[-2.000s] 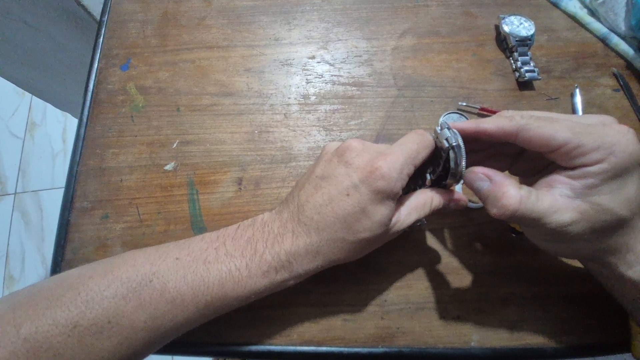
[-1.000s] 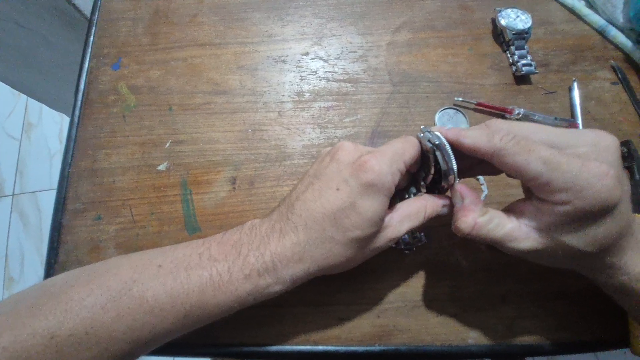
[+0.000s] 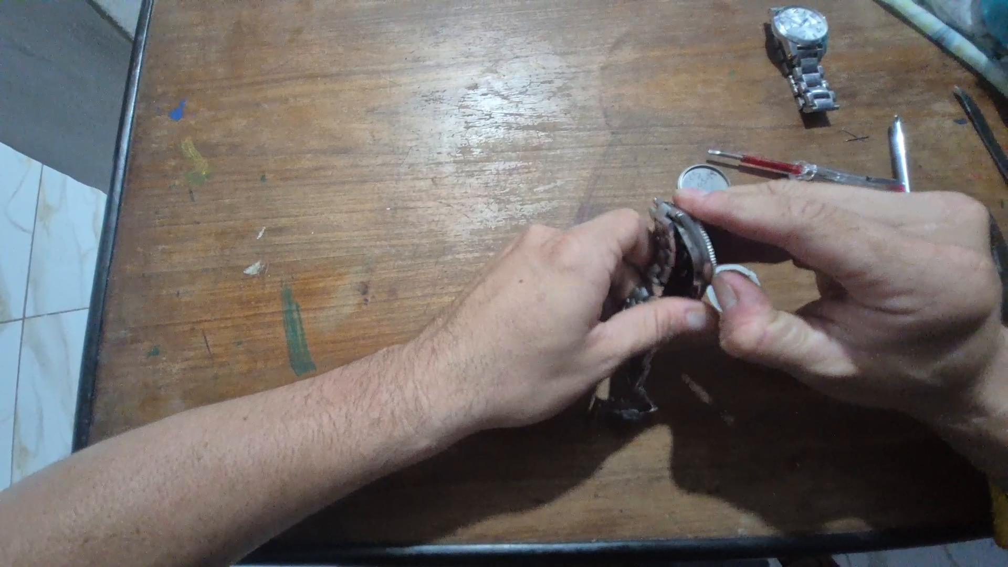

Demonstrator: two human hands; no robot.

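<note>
My left hand grips a metal wristwatch by its case and bracelet, and part of the bracelet hangs below the fingers. The case is tilted on edge, its ridged bezel facing right. My right hand has its index finger at the top rim of the case and its thumb by the lower right of the bezel. Just behind the index fingertip lies a round metal disc, probably a case back. A pale ring shows partly behind the right thumb. The watch's face is hidden.
A second steel wristwatch lies at the back right of the wooden table. Nearer are a red and clear screwdriver, a silver pen-like tool and a dark slim tool. A pale rolled item lies in the far right corner.
My right hand has shifted a little around the watch's bezel. The screwdriver, mostly hidden behind the right hand two seconds ago, now shows. The watch has turned slightly in my left hand.
</note>
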